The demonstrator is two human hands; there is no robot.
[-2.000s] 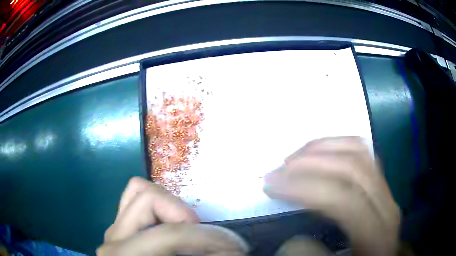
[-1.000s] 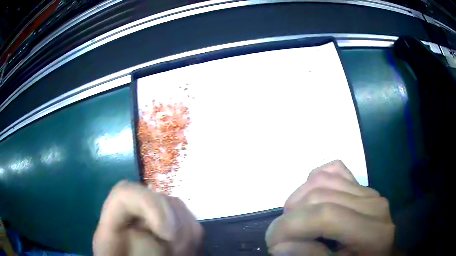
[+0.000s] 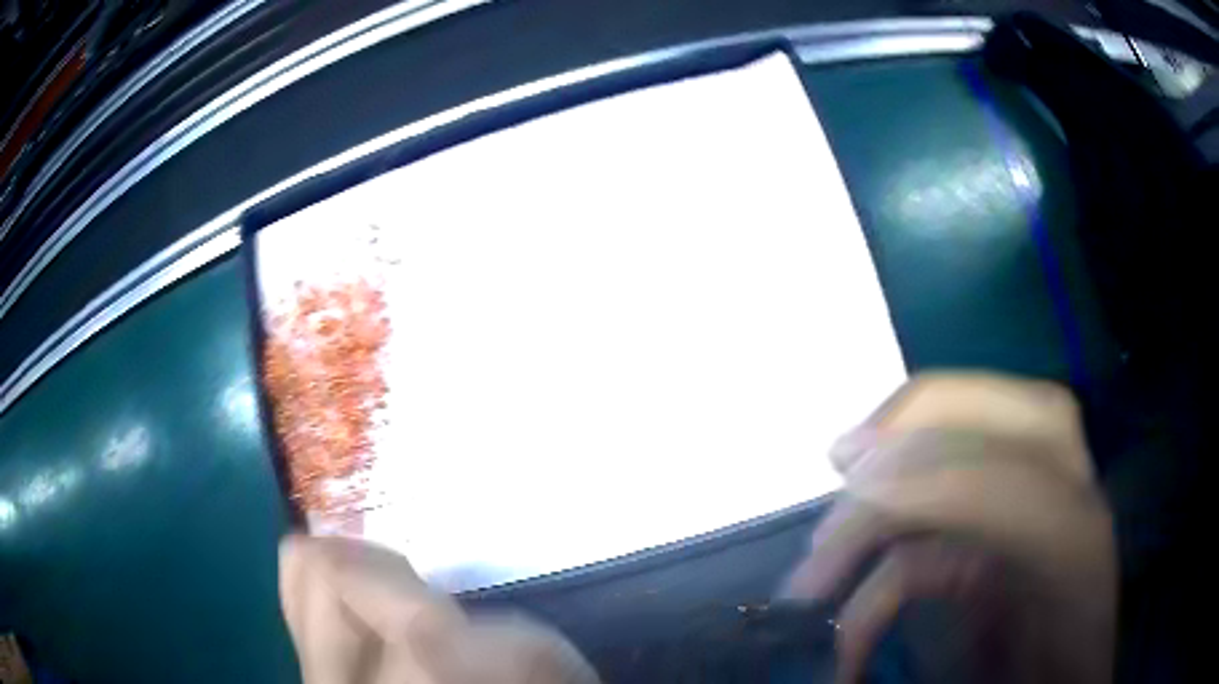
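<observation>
Small copper-coloured parts (image 3: 329, 388) lie heaped along the left side of white paper (image 3: 602, 321), which is glared blank, in a shallow black-rimmed tray (image 3: 535, 110). My left hand (image 3: 401, 621) is at the tray's lower left corner, fingers bent, blurred; whether it holds anything is hidden. My right hand (image 3: 976, 521) is at the lower right corner, thumb and fingers curved and apart at the bottom, blurred; I cannot tell if a tiny part is in it. A few tiny shiny specks (image 3: 755, 609) show on the dark surface between the hands.
The tray lies on a glossy green mat (image 3: 120, 388) with a blue line (image 3: 1045, 241) at right. Behind it run a dark conveyor belt (image 3: 401, 94) and bright metal rails (image 3: 882, 47). A black curved object (image 3: 1123, 160) stands at the right.
The view has shifted, so the tray appears further left and more tilted. My right hand has opened out from a closed bunch and sits further right. My left hand stays by the lower left corner.
</observation>
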